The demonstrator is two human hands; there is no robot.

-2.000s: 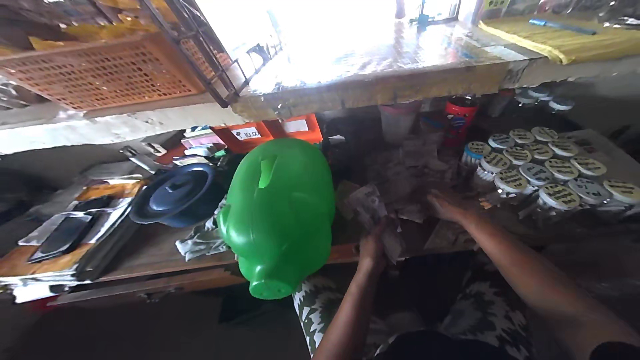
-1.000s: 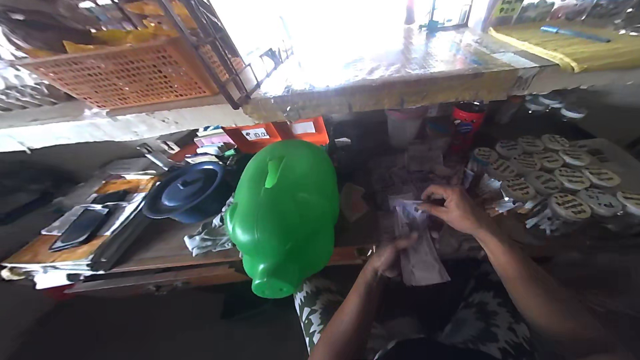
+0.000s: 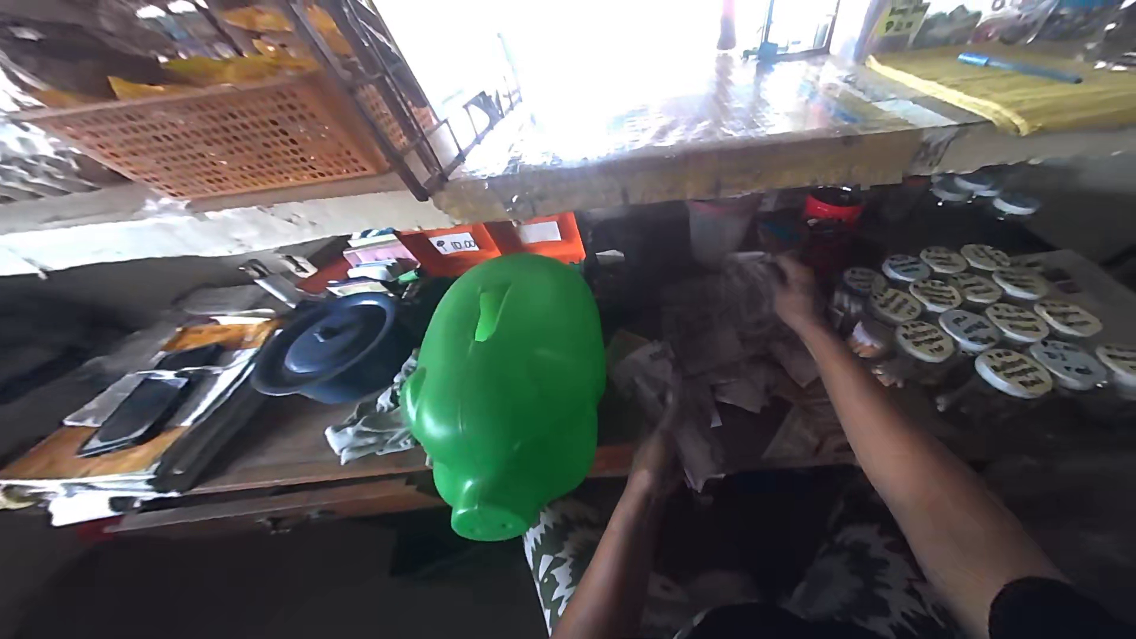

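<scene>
A green plastic piggy bank (image 3: 519, 390) with an open slot on top stands left of my hands. My left hand (image 3: 661, 444) is closed around some paper banknotes (image 3: 652, 373) that hang down past its fingers. Farther forward, my right hand (image 3: 796, 288) reaches over a loose pile of paper notes (image 3: 710, 328), its fingertips at a pale piece of paper. Shadow and blur hide whether the right fingers grip that piece.
Left of the piggy bank are a dark blue lidded pot (image 3: 328, 346), a grey cloth (image 3: 373, 426) and a phone (image 3: 138, 413) on papers. Lidded jars (image 3: 972, 311) stand right. Orange bins (image 3: 453, 248) sit under the overhanging counter (image 3: 692, 173), which holds an orange basket (image 3: 222, 133).
My right hand has moved forward, away from the notes in my left hand, to the pile. A second ago both hands were together at the notes. The piggy bank has stayed in place.
</scene>
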